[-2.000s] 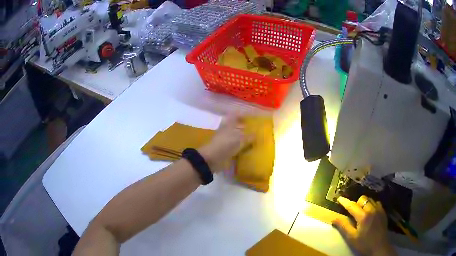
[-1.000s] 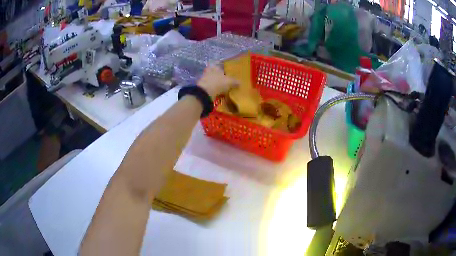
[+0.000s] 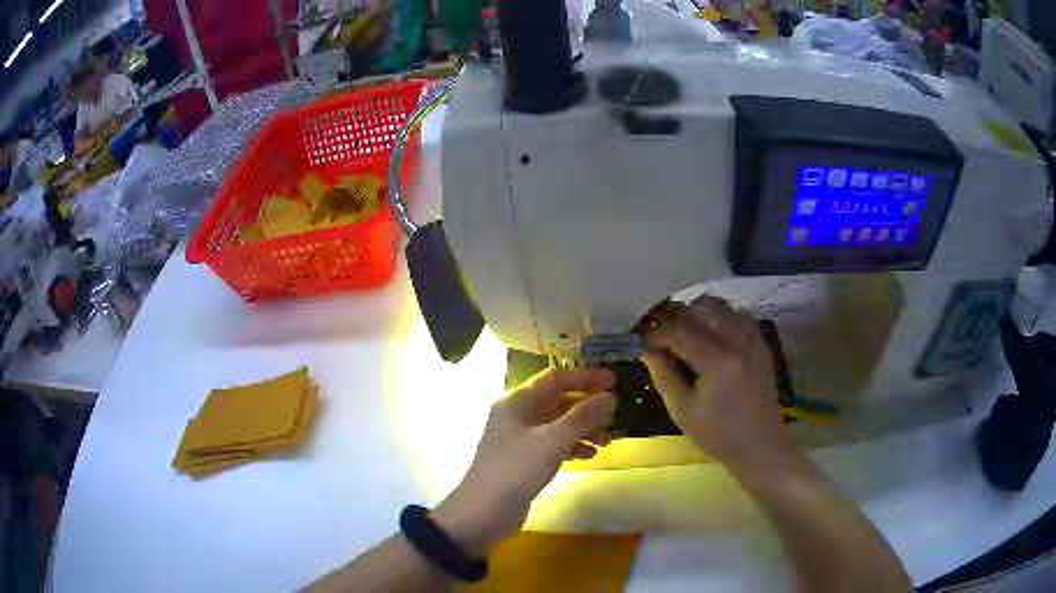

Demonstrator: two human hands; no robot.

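Note:
The off-white sewing machine (image 3: 614,197) stands in front of me. My left hand (image 3: 550,419) is left of the needle area, thumb and fingertips pinched near the presser foot; what they may hold is too small to tell. My right hand (image 3: 718,371) is under the machine head, fingertips at the grey ribbed metal block (image 3: 611,346); whether it grips anything is unclear. A mustard cloth piece (image 3: 567,561) lies at the front edge, partly under my left forearm. A stack of mustard pieces (image 3: 253,419) lies on the table at left.
The red basket (image 3: 336,269) with mustard parts (image 3: 319,206) stands at back left. The black sewing lamp (image 3: 445,292) hangs left of the head. The lit control panel (image 3: 851,191) is on the machine's right. Yellow-green snips (image 3: 811,409) lie right of my right hand. A person (image 3: 107,95) is far left.
My left hand has left the basket and come to the needle area. My right hand shows beside it under the head. The view has turned right towards the machine.

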